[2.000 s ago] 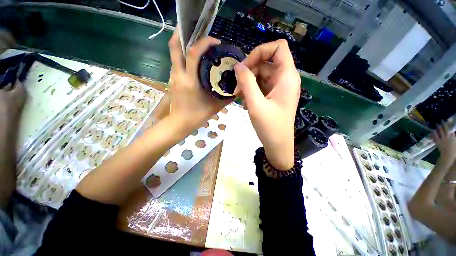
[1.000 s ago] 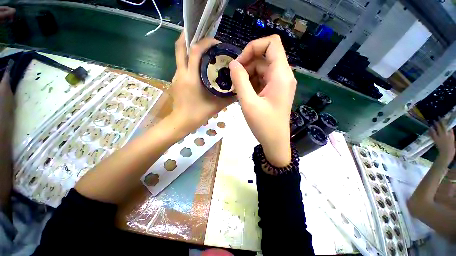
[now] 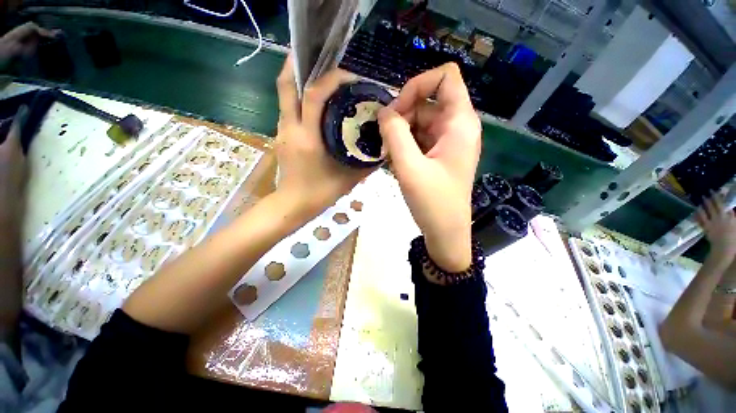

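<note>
My left hand holds a black cylindrical housing with its round end tilted up towards me. The same hand holds adhesive gasket strips upright between its fingers. A tan adhesive gasket with a dark cut-out lies inside the housing end. My right hand has thumb and forefinger pinched together at the gasket's right edge. Its fingertips hide that edge, so I cannot tell whether they grip it or only touch it.
A hole-punched white sheet lies on the brown board. Stacked gasket sheets lie left, by a black-handled tool. Black housings stand right of centre. A green conveyor runs behind. Other people's arms show at both sides.
The housing and left hand have shifted slightly down. My right fingertips stay at the gasket's edge. Another black housing has moved on the conveyor at far left, and a hand there reaches further in.
</note>
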